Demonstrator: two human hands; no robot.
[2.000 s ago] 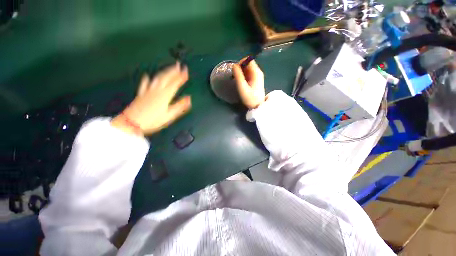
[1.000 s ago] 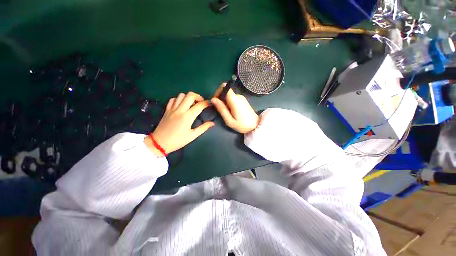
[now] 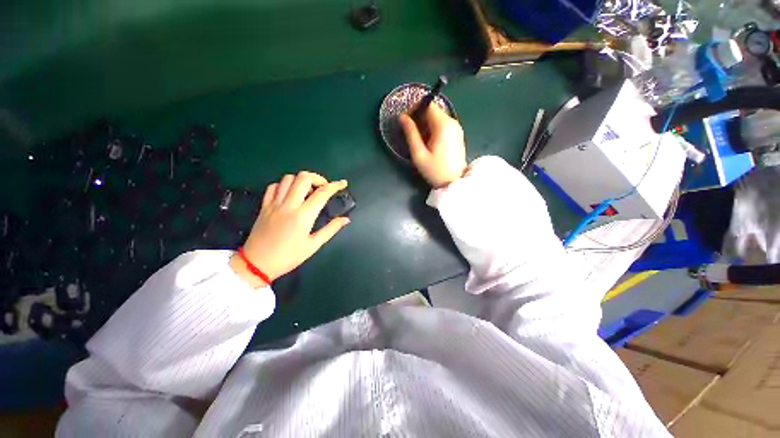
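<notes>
My left hand [image 3: 293, 224] rests on the green bench with thumb and fingers around a small black plastic housing [image 3: 341, 204], which lies on the mat. My right hand [image 3: 439, 144] is over the round parts dish [image 3: 394, 115] and holds a short black pen-like tool [image 3: 432, 96]. The tool's lower tip is hidden by the hand. Tiny silvery-coppery grains lie in the dish, partly covered by my right hand.
A loose heap of black housings [image 3: 175, 184] spreads at left, some on a pale strip [image 3: 44, 301]. One black housing [image 3: 366, 16] lies at the top. At right are thin metal tools [image 3: 534, 137], a white box unit [image 3: 599, 154], a blue bin [image 3: 552, 15] and cartons [image 3: 684, 368].
My right hand has moved from beside my left hand, at the housing, up and right to the dish. My left hand stays around the housing.
</notes>
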